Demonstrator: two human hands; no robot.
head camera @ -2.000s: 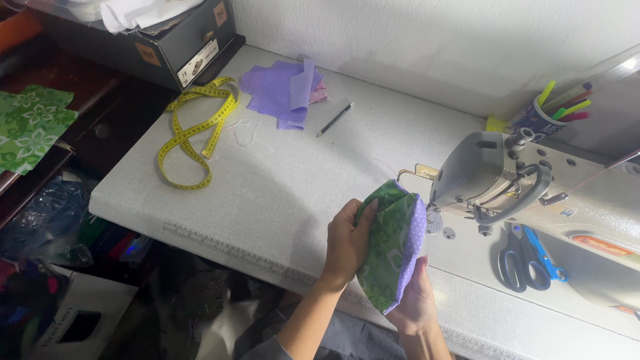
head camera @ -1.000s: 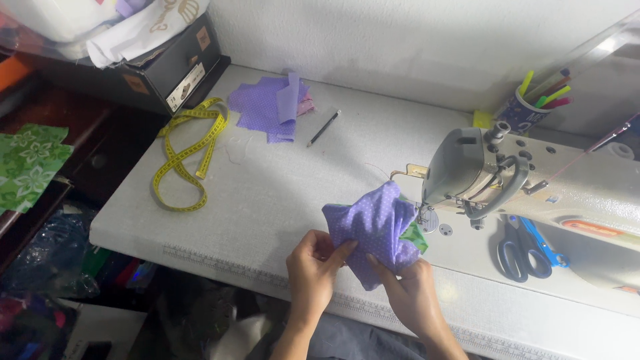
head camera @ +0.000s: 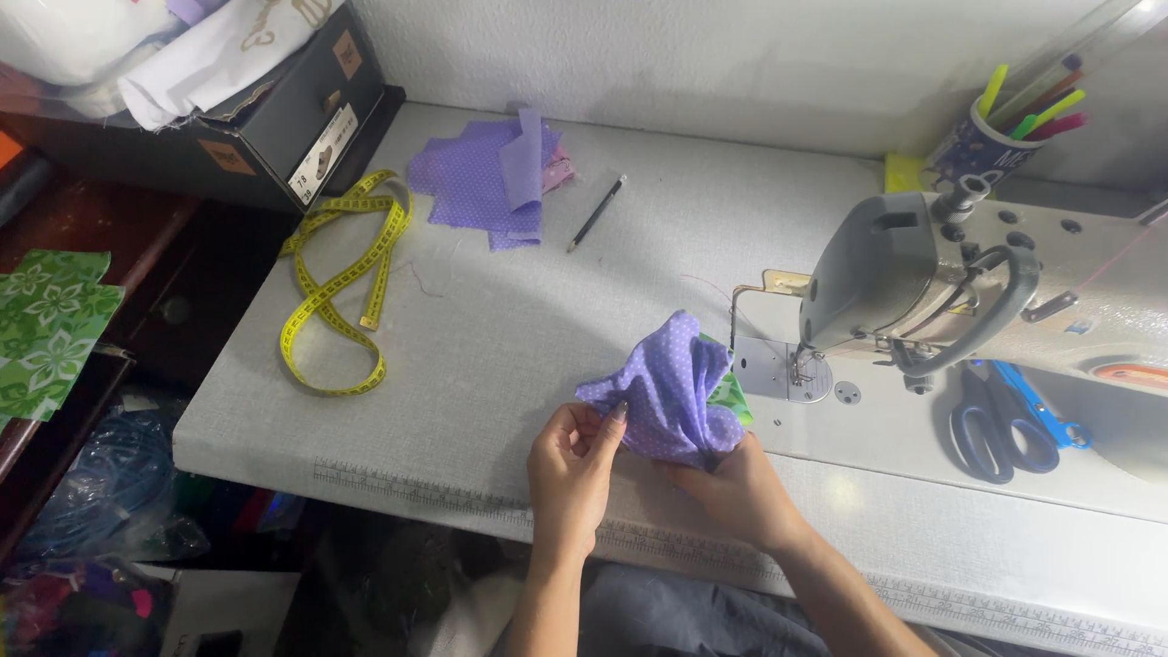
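Observation:
A piece of purple fabric with white dots (head camera: 664, 392) is bunched up between my hands, near the front edge of the sewing table. Green floral fabric (head camera: 727, 397) shows at its right side, partly hidden beneath it. My left hand (head camera: 577, 474) pinches the purple fabric's lower left edge between thumb and fingers. At its lower right edge my right hand (head camera: 735, 484) grips the cloth, the fingertips hidden under it. Just right of the fabric are the needle plate (head camera: 776, 370) and presser foot (head camera: 801, 365) of a sewing machine (head camera: 912, 274).
A yellow measuring tape (head camera: 315, 306), purple dotted pieces (head camera: 470, 173) and a pencil (head camera: 598, 213) lie behind and left. Dark-handled scissors (head camera: 990, 433) and a blue tool (head camera: 1031, 397) lie below the machine arm. A pen cup (head camera: 976, 146), a shoe box (head camera: 265, 137) and green floral pieces (head camera: 46, 328) are farther out.
Two seconds ago the green floral side faced up, with purple along the right edge. The purple dotted side now faces up and is more bunched. Both hands have shifted their hold on it.

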